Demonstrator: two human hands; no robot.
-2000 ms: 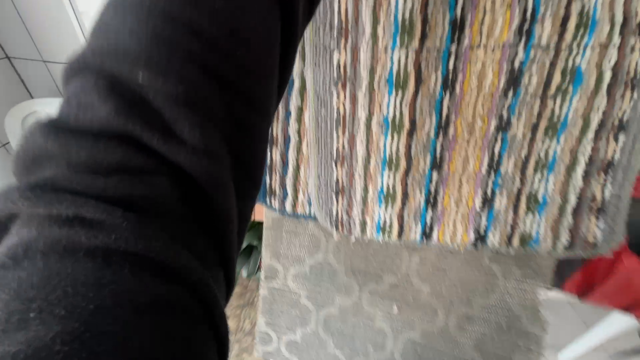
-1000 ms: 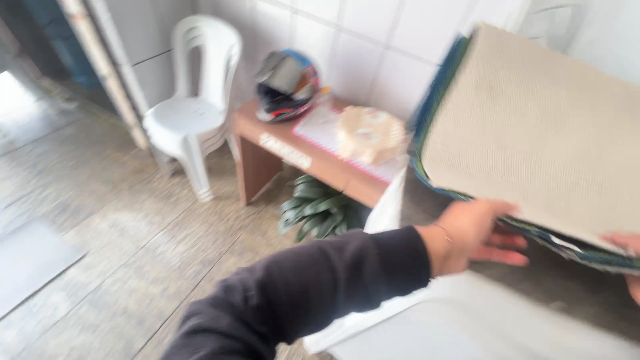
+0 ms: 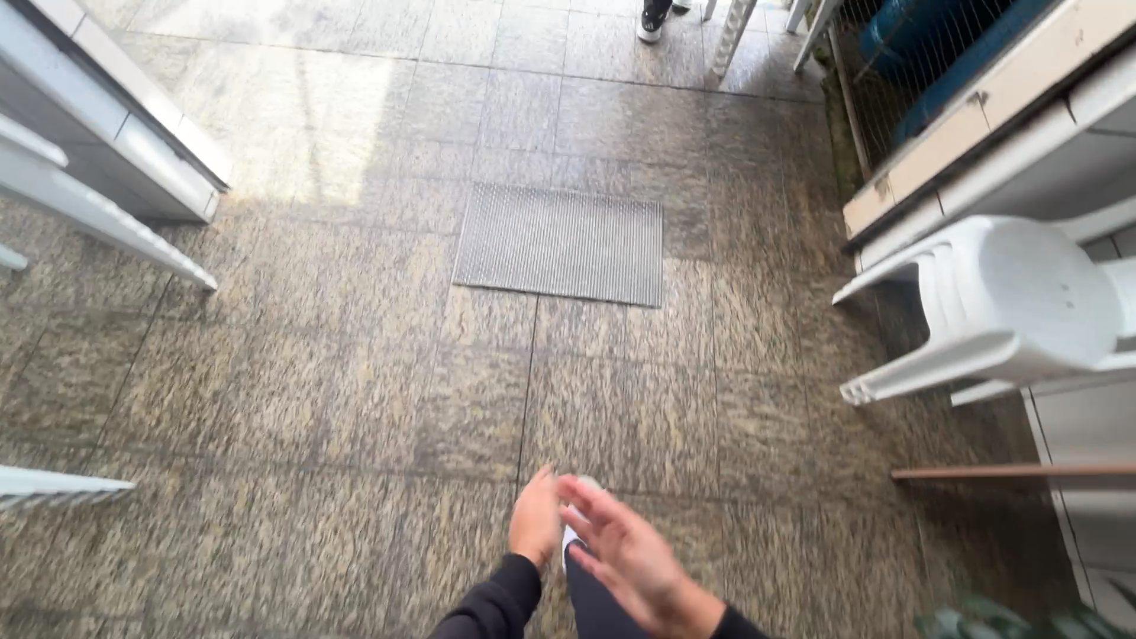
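Note:
Both bare hands are close together low in the head view, above the tiled floor. My left hand [image 3: 536, 522] is seen from its thumb side and holds nothing that shows. Close at its right, my right hand [image 3: 621, 546] is blurred, fingers apart and palm partly showing, with nothing in it. Whether the fingertips touch is unclear. Under the hands a dark trouser leg [image 3: 600, 599] and part of a pale shoe show. Farther ahead a grey ribbed doormat [image 3: 561, 244] lies flat on the floor.
Stacked white plastic chairs [image 3: 1038, 293] stand at the right, by a low tiled wall [image 3: 985, 115]. White furniture legs [image 3: 115, 222] reach in from the left. Another person's foot [image 3: 652, 25] is at the top. Green leaves [image 3: 994, 621] show at the lower right.
A second ago my hands were at the folded mats; now they hold none. The view has swung from the bench with the helmet to the floor and doormat.

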